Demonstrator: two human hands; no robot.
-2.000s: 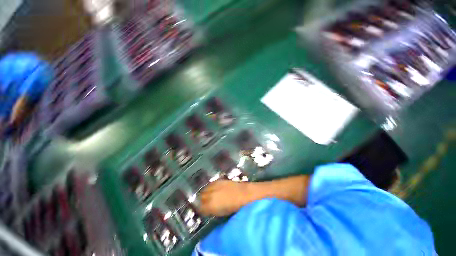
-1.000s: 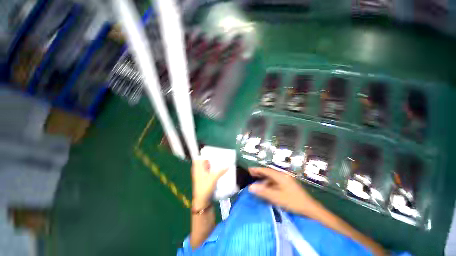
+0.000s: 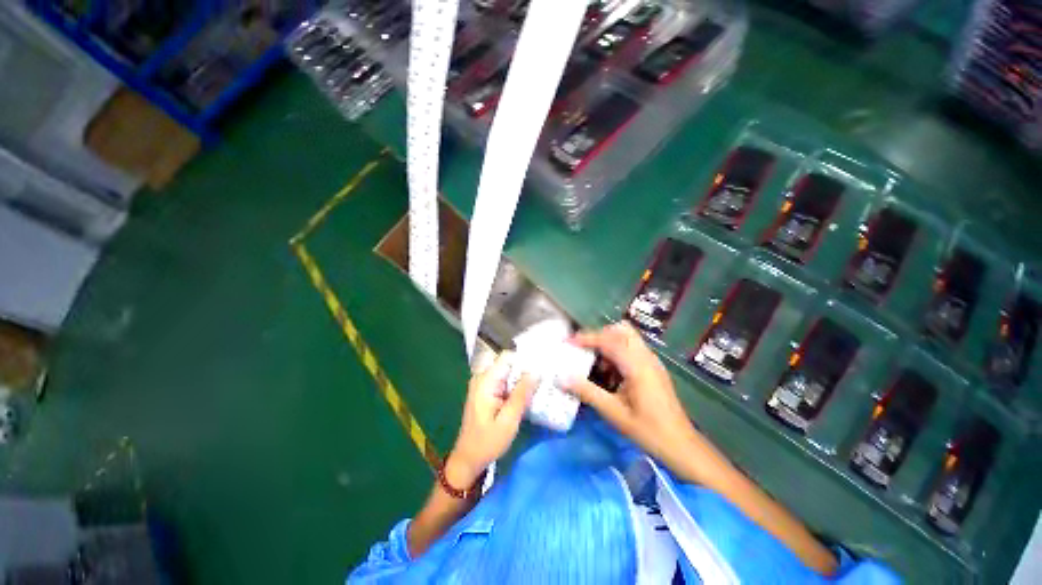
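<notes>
My left hand point(image 3: 491, 414) holds a white folded pad of label strip point(image 3: 554, 394) in front of my body. Two long ribbons of the strip point(image 3: 426, 137) run up from there past the top edge; one shows rows of small print, the other is plain white. My right hand point(image 3: 634, 389) has its thumb and fingertips at the right side of the pad. Whether a label is between them is too small to tell. To the right lies a clear blister tray point(image 3: 731, 400) with two rows of open-backed phones point(image 3: 814, 371).
A stack of clear trays with phones point(image 3: 571, 189) stands at the upper middle. An open cardboard box point(image 3: 394, 246) is behind the ribbons. Yellow-black tape point(image 3: 358, 346) marks the green floor at left. Blue shelving point(image 3: 206, 120) is at the upper left.
The view has turned from the tray towards the floor. My right hand has moved left from beside the pad to touch it. The printed side of the pad now shows.
</notes>
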